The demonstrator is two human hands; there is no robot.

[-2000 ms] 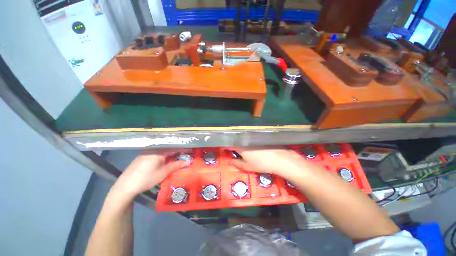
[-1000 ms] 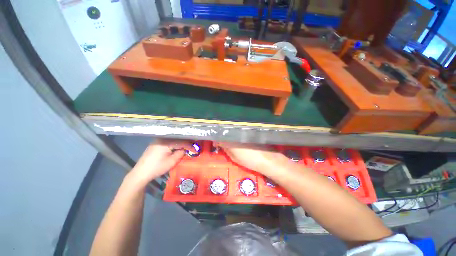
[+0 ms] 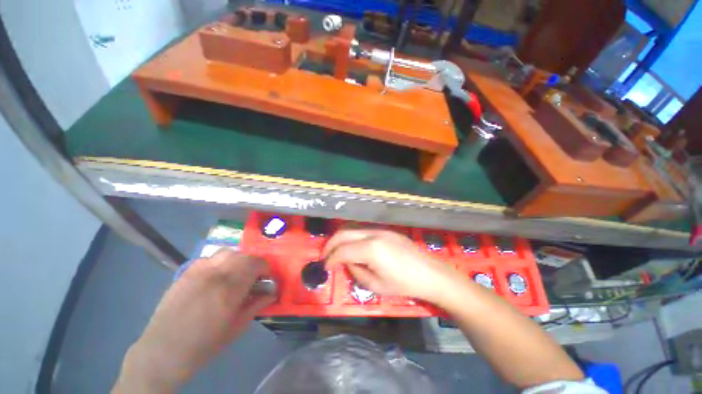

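Note:
A red-orange compartment tray (image 3: 385,308) lies below the bench edge, with round watch heads in its pockets. My left hand (image 3: 208,300) is at the tray's left end, its fingers closed around a watch head (image 3: 265,286) at the front-left pocket. My right hand (image 3: 369,258) is over the tray's middle, fingertips bent beside a black-faced watch head (image 3: 314,275); whether it grips anything is hidden. Another watch head (image 3: 274,226) with a bright face sits in the back-left pocket. A silver-looking one (image 3: 362,291) lies just in front of my right hand.
Above the tray is a green bench with a metal edge (image 3: 231,188). On it stand an orange-brown toggle-clamp fixture (image 3: 308,104), a second fixture (image 3: 577,173) and a metal cylinder (image 3: 486,127). Black cables (image 3: 585,314) lie at the lower right.
Both hands have moved from the tray's back row towards its front row. The back-left watch head is uncovered, and the second front-row watch head now shows a black face. The view has shifted and tilted.

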